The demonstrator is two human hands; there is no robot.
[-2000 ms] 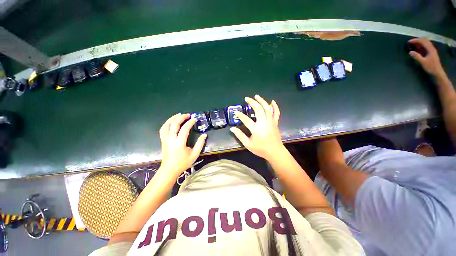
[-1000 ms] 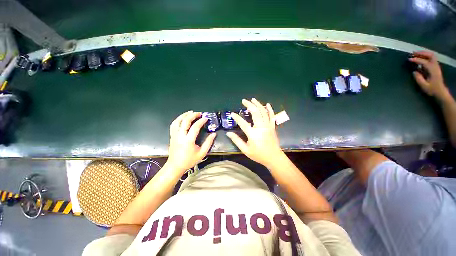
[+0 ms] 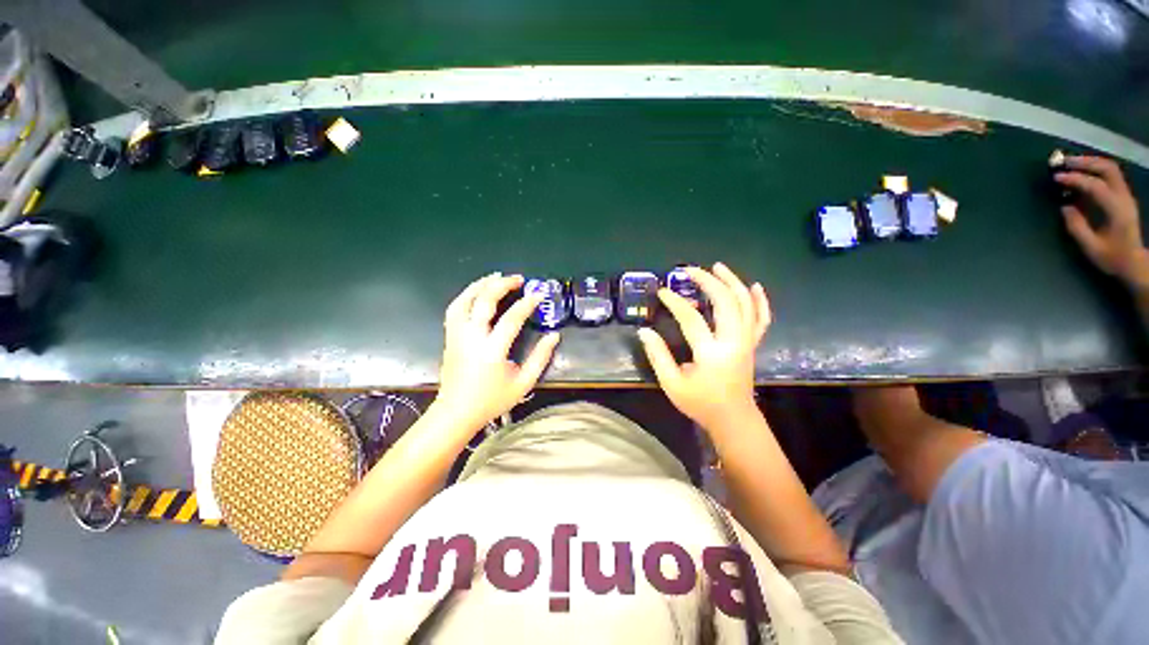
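Several small black smartwatch units lie side by side in a row near the bench's front edge; a middle unit [image 3: 592,300] shows a dark face with pale marks, and the one beside it [image 3: 638,297] shows small yellowish marks. My left hand [image 3: 485,350] has its fingertips on the leftmost unit [image 3: 546,304], whose screen is bluish. My right hand [image 3: 713,353] has its fingers over the rightmost unit [image 3: 682,286], partly hiding it. Both thumbs point inward below the row.
Three lit units [image 3: 837,227] with white tabs lie at right. Dark units [image 3: 260,141] line the pale strip [image 3: 554,85] at left, near a metal post [image 3: 120,63]. A black bundle [image 3: 44,277] lies far left. Another person's hand [image 3: 1106,217] is at far right; a woven stool [image 3: 287,473] stands below.
My right hand has moved right, showing more units between my hands; the row looks longer. The white tab beside my right hand no longer shows. The view has shifted slightly.
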